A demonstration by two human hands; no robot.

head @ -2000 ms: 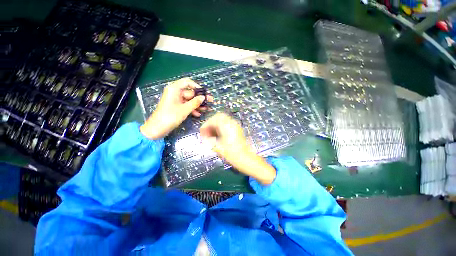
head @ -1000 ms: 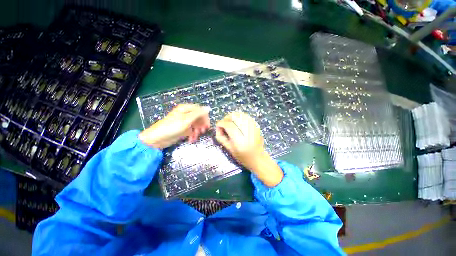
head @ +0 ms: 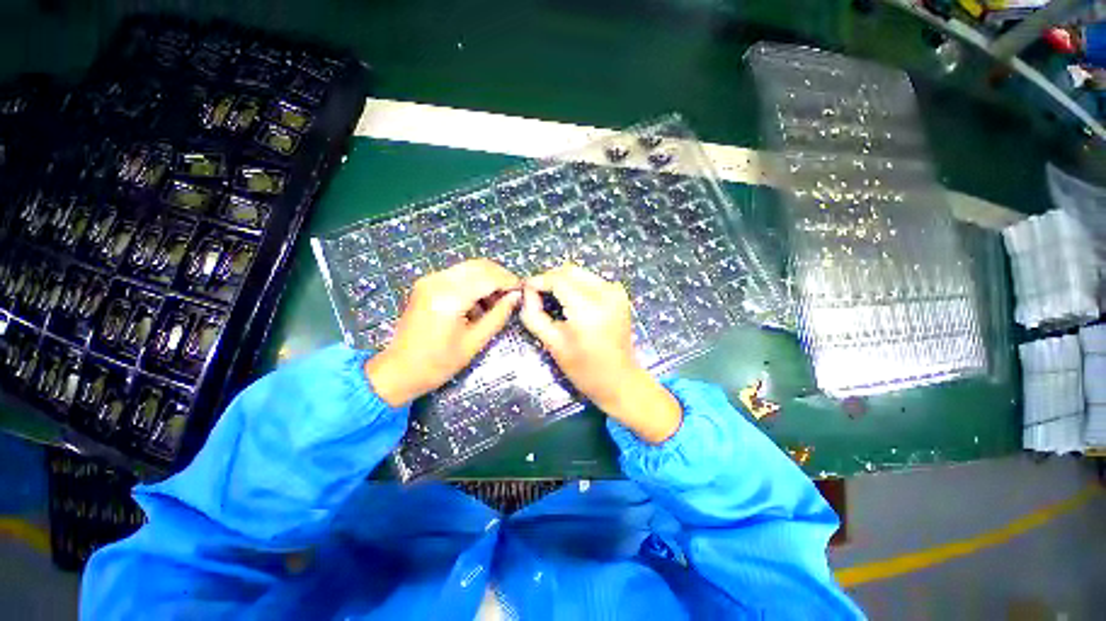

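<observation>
My left hand (head: pixel 451 325) and my right hand (head: pixel 585 325) meet over the clear blister tray (head: pixel 631 218). Their fingertips touch. A small black part (head: pixel 549 306) shows between my right thumb and fingers. A bit of something dark also shows at my left fingertips, too small to name. The fingers hide most of what is held. The clear tray lies at an angle beneath the hands, with rows of small pockets holding dark parts. Two dark pieces sit near its far right corner.
Black blister trays (head: pixel 115 261) with metal-and-black components lie at left. The right-hand clear tray stack (head: pixel 891 303) holds gold specks. Loose brass-coloured pieces (head: pixel 758 400) lie near my right sleeve. White bundles (head: pixel 1050 376) and a clear plastic bag (head: pixel 1077 194) are at far right.
My hands, apart earlier, have come together at the fingertips. My left hand has moved down from its raised place over the tray. The black part now shows in my right fingers.
</observation>
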